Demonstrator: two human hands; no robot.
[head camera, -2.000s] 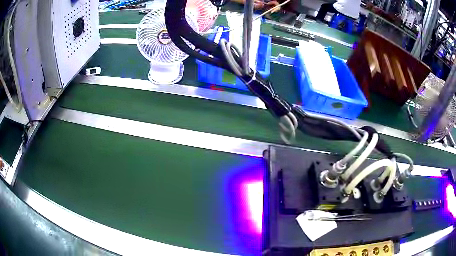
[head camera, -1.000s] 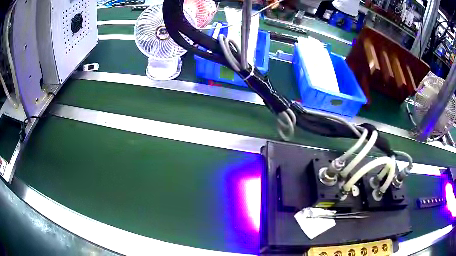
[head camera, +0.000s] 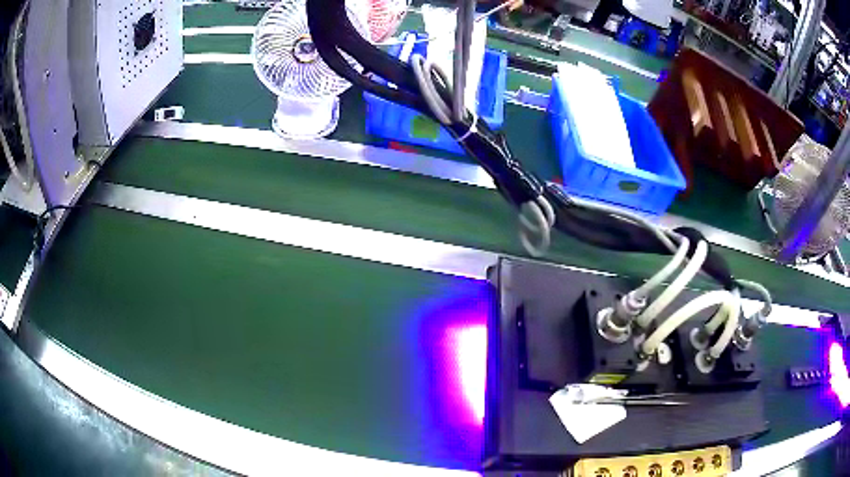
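Observation:
Neither of my hands is in the picture. The black UV lamp unit (head camera: 550, 429) lies across the green belt (head camera: 233, 326), with violet glow at its left end. A gold bar (head camera: 652, 463) with a row of round holes is at its front edge, cut off by the picture's bottom. A white paper piece (head camera: 587, 419) lies on the unit with thin silver tweezers (head camera: 643, 401) over it. A small black fixture bar (head camera: 807, 377) lies on the belt right of the unit, close to a second violet glow.
Behind the belt stand a white fan (head camera: 303, 56), a blue bin (head camera: 401, 116), another blue bin (head camera: 620, 191) with white contents and a brown slotted rack (head camera: 727, 121). Black cables (head camera: 503, 168) hang over the belt to the lamp unit. A white cabinet (head camera: 140, 74) stands at left.
The small black fixture bar has moved right along the belt, closer to the second violet glow. The view has shifted slightly. No hand has appeared.

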